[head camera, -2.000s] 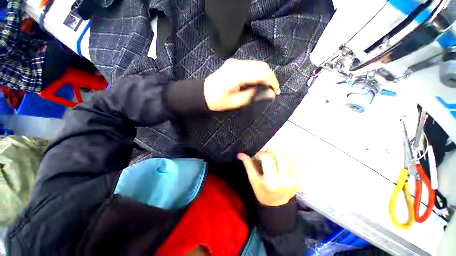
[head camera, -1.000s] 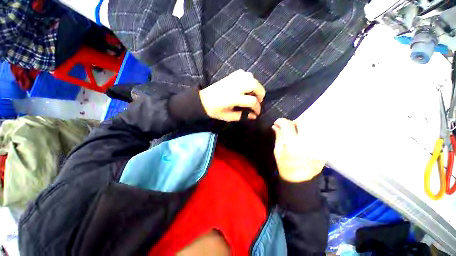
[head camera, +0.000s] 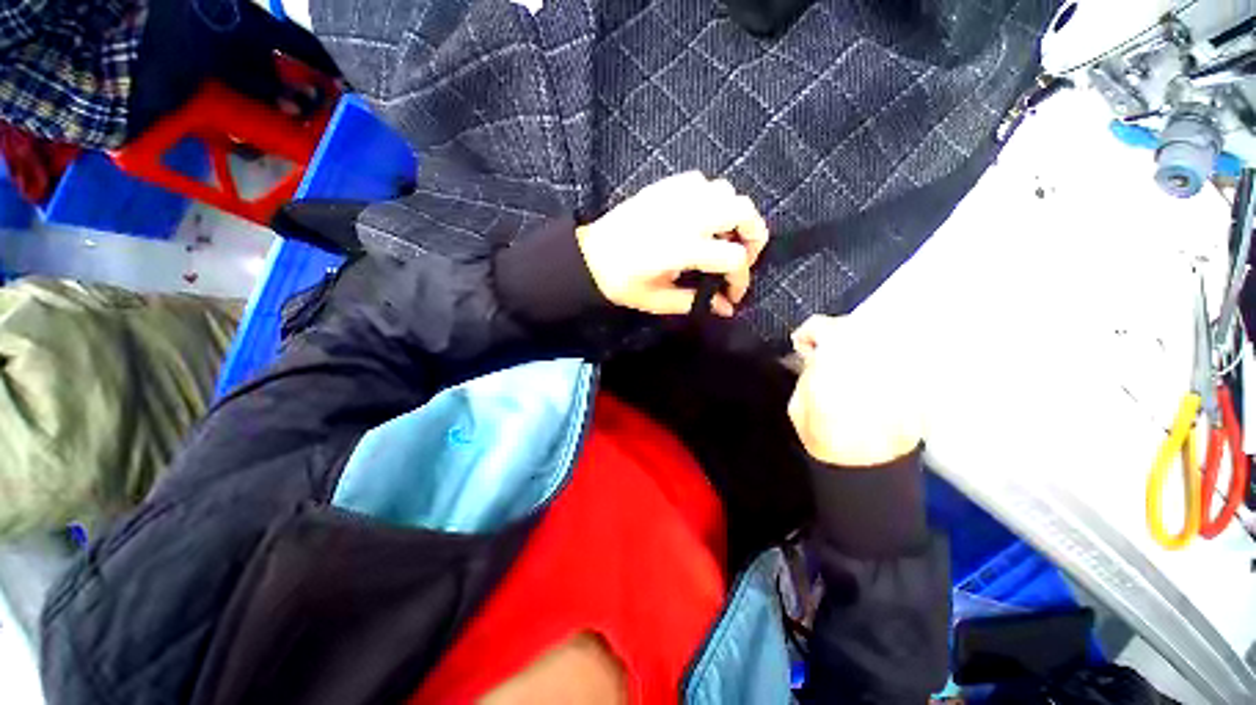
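A dark grey garment piece (head camera: 813, 152) with pale check lines lies over the table and reaches down to my lap. My left hand (head camera: 675, 248) is closed at its near edge and pinches a narrow black strip of cloth (head camera: 707, 296). My right hand (head camera: 857, 400) is to the right, its fingertips closed on the dark cloth edge near the table's front. Black cloth (head camera: 703, 400) hangs between my hands and over my lap. What the right fingertips grip is partly hidden by the hand.
Scissors (head camera: 1196, 461) with yellow and red handles lie on the white machine table (head camera: 1047, 331) at right. Machine parts (head camera: 1187, 145) are at the upper right. At left are a red plastic stool (head camera: 221, 145), blue bins (head camera: 361, 172) and olive cloth (head camera: 103, 400).
The view has shifted, with the machine now further to the upper right. My left hand has come down to the garment's near edge, and both hands are now close together at the black cloth.
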